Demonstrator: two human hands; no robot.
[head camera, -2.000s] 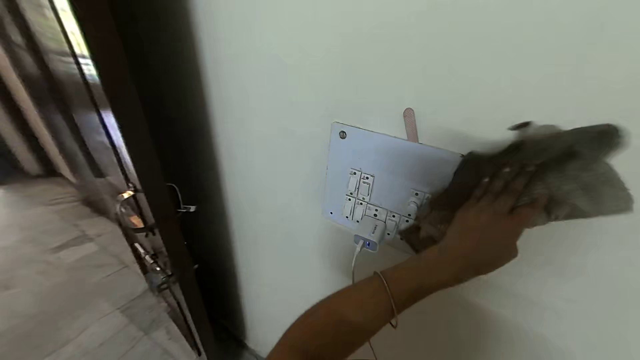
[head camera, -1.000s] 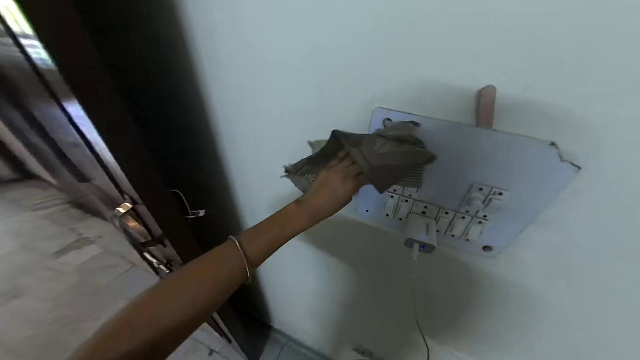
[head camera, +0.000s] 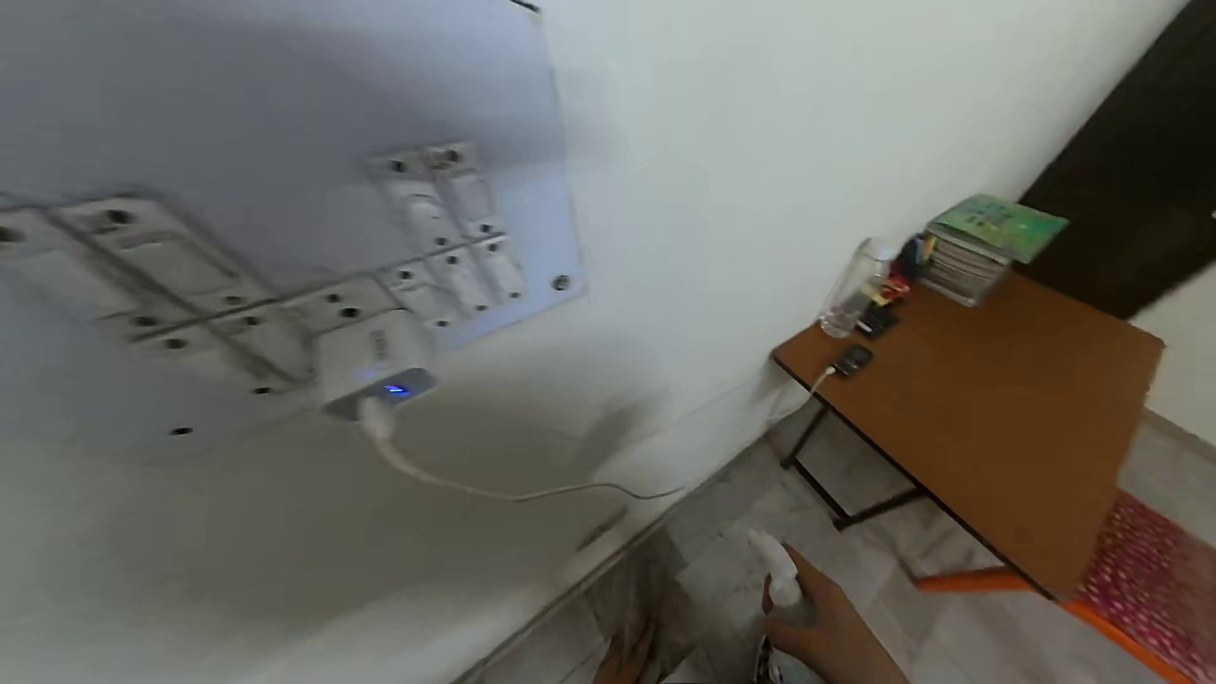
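At the bottom edge, my right hand is closed around a spray bottle with a white trigger head; the lower part of the bottle is cut off by the frame. To its left, my left hand is only partly in view, with a blurred grey-brown cloth at its fingers. Both hands are below the wall-mounted switchboard, which fills the upper left with its white switches and sockets. A white charger with a blue light is plugged into it, and a white cable hangs from the charger.
A brown-topped table stands at the right by the wall. On it are a clear bottle, a phone and a stack of books with a green cover on top. A chair with a red patterned seat is beside it.
My left hand and the cloth have left the switchboard and moved low in the view. My right hand with the spray bottle has come into sight. The view has swung right, toward the table.
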